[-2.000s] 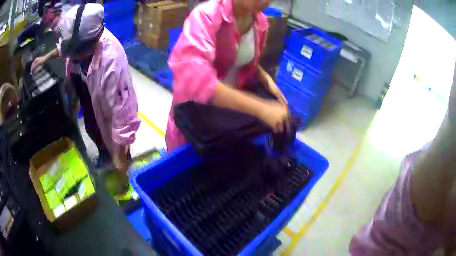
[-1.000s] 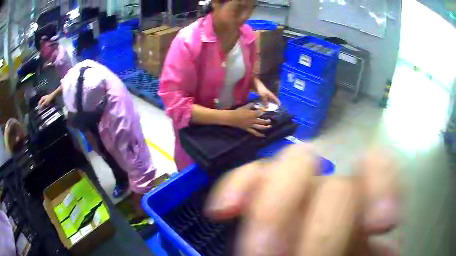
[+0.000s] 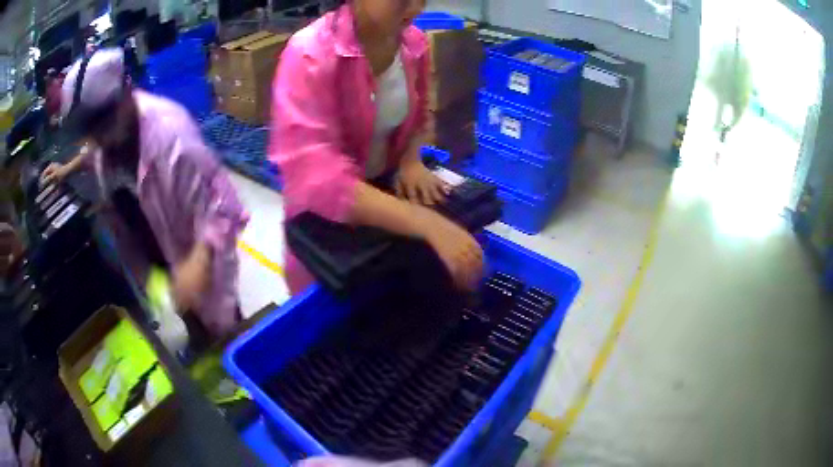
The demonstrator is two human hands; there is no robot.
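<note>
A large blue crate [image 3: 539, 365] stands in front of me, with rows of thin black edges [image 3: 393, 374] inside. Across it, a person in a pink overshirt holds a black tray [image 3: 342, 251] over the crate's far side, with one hand on it and the other reaching down at the crate. An open carton [image 3: 78, 351] of green pieces [image 3: 119, 374] stands on the dark bench at the left. Neither of my hands shows clearly. A pale pink patch, perhaps a sleeve, is cut off at the bottom edge.
A second person in pale pink with a cap [image 3: 183, 173] leans at the bench [image 3: 196, 420], one arm by a low box of green pieces [image 3: 219, 378]. Stacked blue crates [image 3: 525, 137] and brown cartons [image 3: 247, 77] stand behind. Yellow lines [image 3: 626, 315] mark the floor.
The large blurred hand seen a second ago has left the picture. The person across the crate has lowered one hand towards the crate. The person at the left has turned and holds something green.
</note>
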